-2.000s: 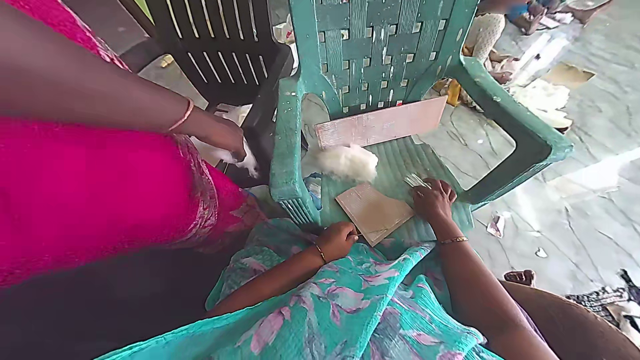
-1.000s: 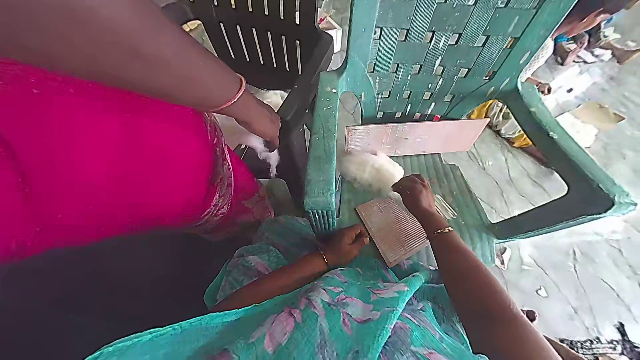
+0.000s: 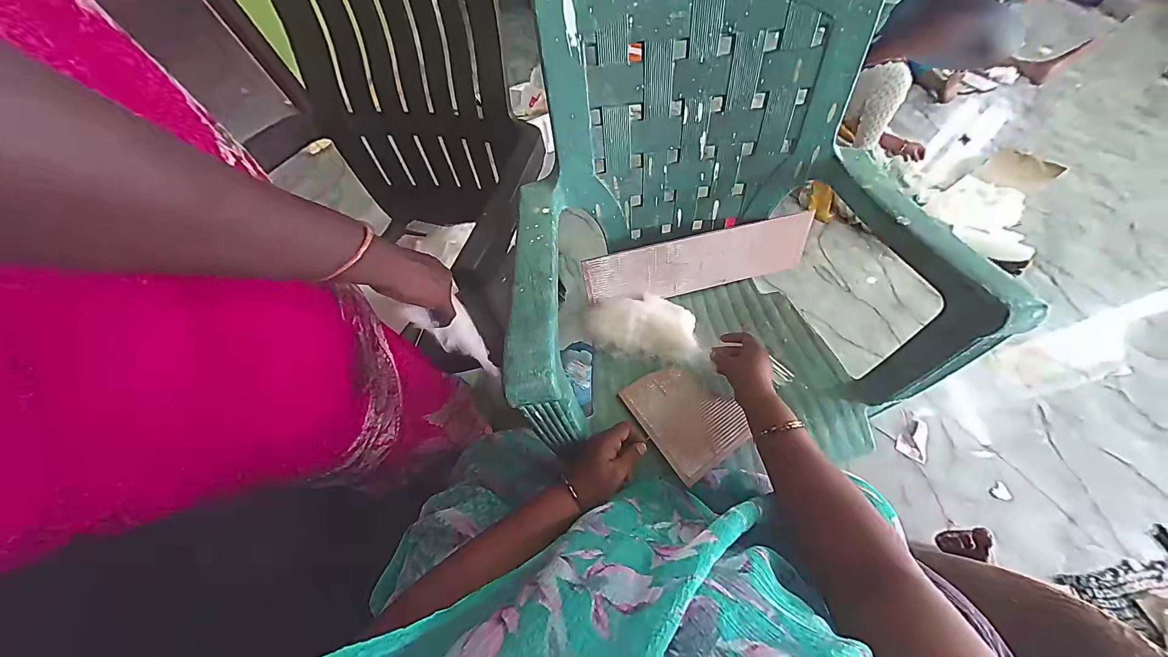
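Note:
A squarish piece of brown cardboard point(image 3: 684, 424) with fine ridges lies at the front of the green plastic chair's seat. My left hand point(image 3: 607, 464) is at its left edge, fingers curled; whether they grip the edge is unclear. Just above the board's upper right side, my right hand point(image 3: 744, 365) pinches a thin pale strand, next to a fluffy wad of white cotton point(image 3: 641, 326). Several thin white sticks point(image 3: 780, 369) lie on the seat right of that hand. Behind the cotton, a long cardboard strip point(image 3: 703, 258) leans near the backrest.
The green chair's armrests point(image 3: 949, 260) flank the seat. At the left, another person in pink reaches with a hand point(image 3: 411, 281) to white cotton by a dark chair point(image 3: 401, 100). A person sits on the floor at the upper right, near white material point(image 3: 981, 210). A blue packet point(image 3: 578, 372) lies by the left armrest.
My right hand was over the sticks two seconds ago, then moved left to the cotton's edge. It is now slightly right of the cotton. My left hand has stayed by the cardboard.

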